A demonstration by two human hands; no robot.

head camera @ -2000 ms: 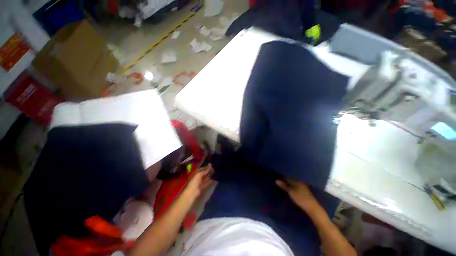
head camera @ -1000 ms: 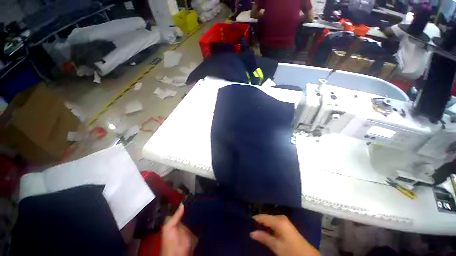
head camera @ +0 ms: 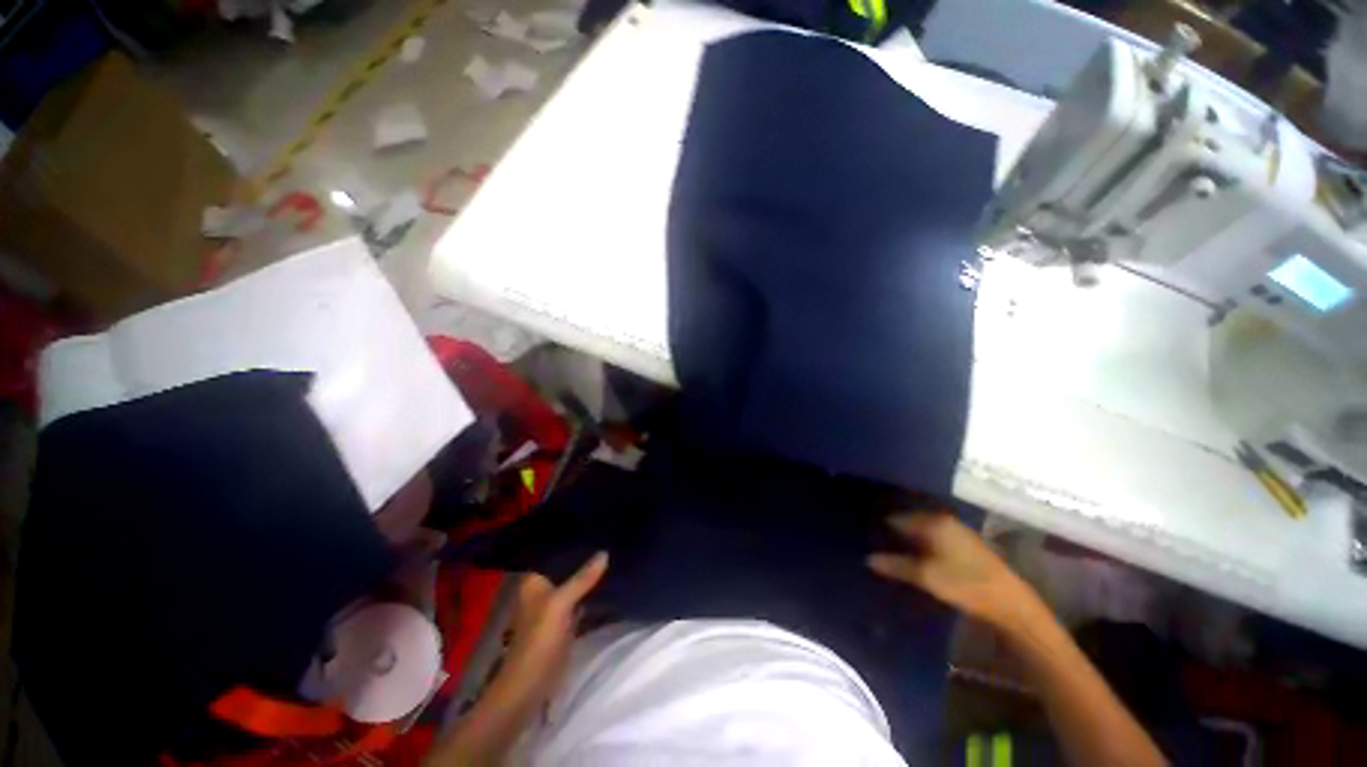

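Note:
A navy cut panel (head camera: 832, 225) lies on the white sewing machine table and hangs over its front edge towards the lap. More dark navy cloth (head camera: 735, 540) lies over the lap below it. My left hand (head camera: 558, 607) holds the left side of this lap cloth with thumb and fingers. My right hand (head camera: 937, 562) holds the cloth's right side near the table edge, fingertips partly hidden in the dark folds. The sewing machine (head camera: 1169, 165) stands to the right, its presser foot area (head camera: 997, 262) beside the panel's right edge.
At left, a navy panel (head camera: 180, 540) and white sheets (head camera: 285, 337) lie on a stand, with a white round reel (head camera: 384, 659) and orange strips below. Yellow-handled snips (head camera: 1271, 480) lie right on the table. A cardboard box (head camera: 113, 188) and scraps are on the floor.
The view has tilted down. My hands have moved farther apart, with the lap cloth spread between them. The panel on the table looks about the same.

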